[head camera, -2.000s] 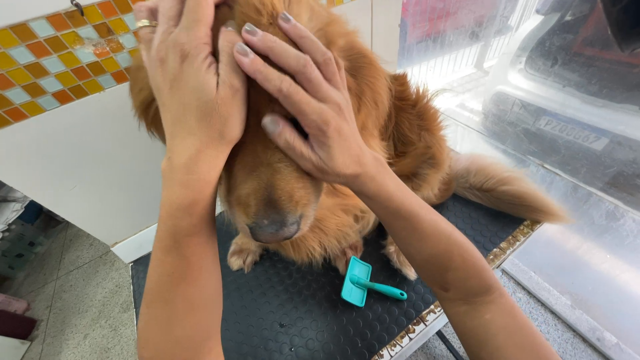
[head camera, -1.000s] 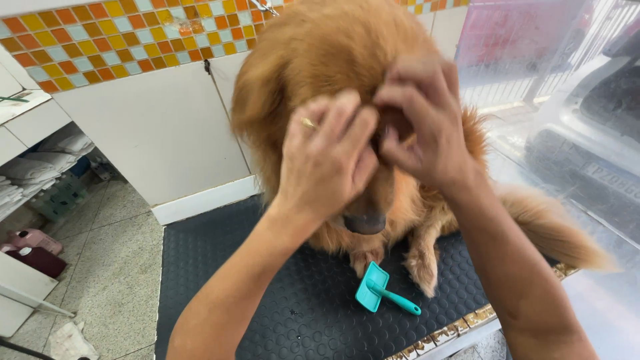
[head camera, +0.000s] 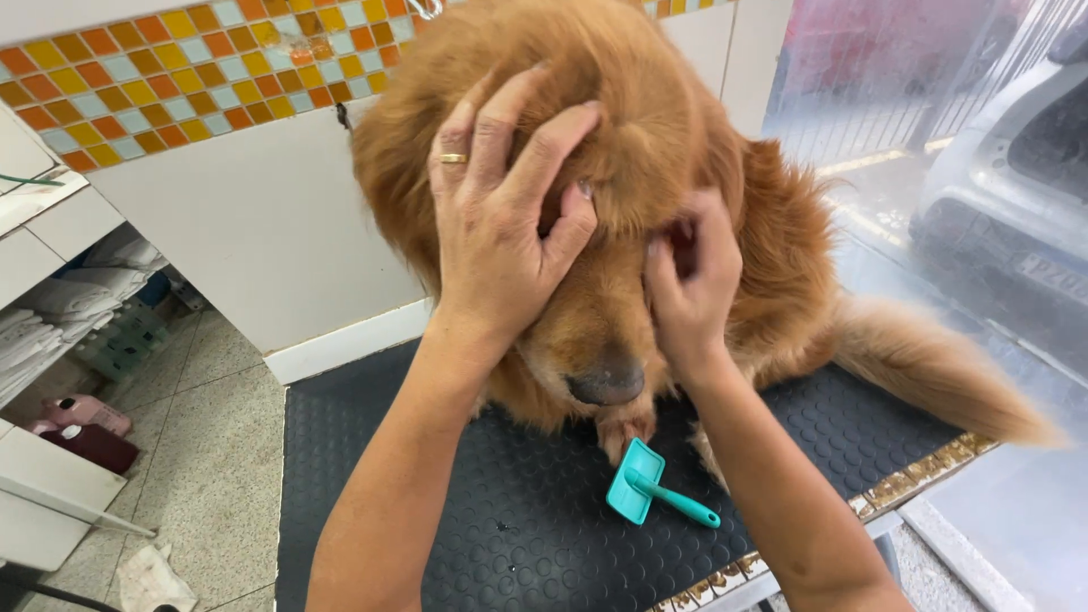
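Observation:
A golden-brown long-haired dog lies on a black rubber-topped grooming table, its nose toward me. My left hand, with a gold ring, rests spread on the dog's forehead, thumb and fingers around the eye area on the picture's left. At the other side of the face, my right hand has its fingers curled against the fur beside the eye; it is slightly blurred, and whether it pinches anything cannot be told. A teal slicker brush lies by a front paw, touched by neither hand.
A tiled wall stands behind the table. At left, shelves hold folded white towels, with bottles below and a crumpled cloth on the floor. On the right is a transparent sheet or pane, a vehicle beyond it. The table's edge is worn.
Both hands lay flat over the dog's head two seconds ago, then bunched near its eyes. Now my left hand is spread on the forehead and my right is lower, beside the face.

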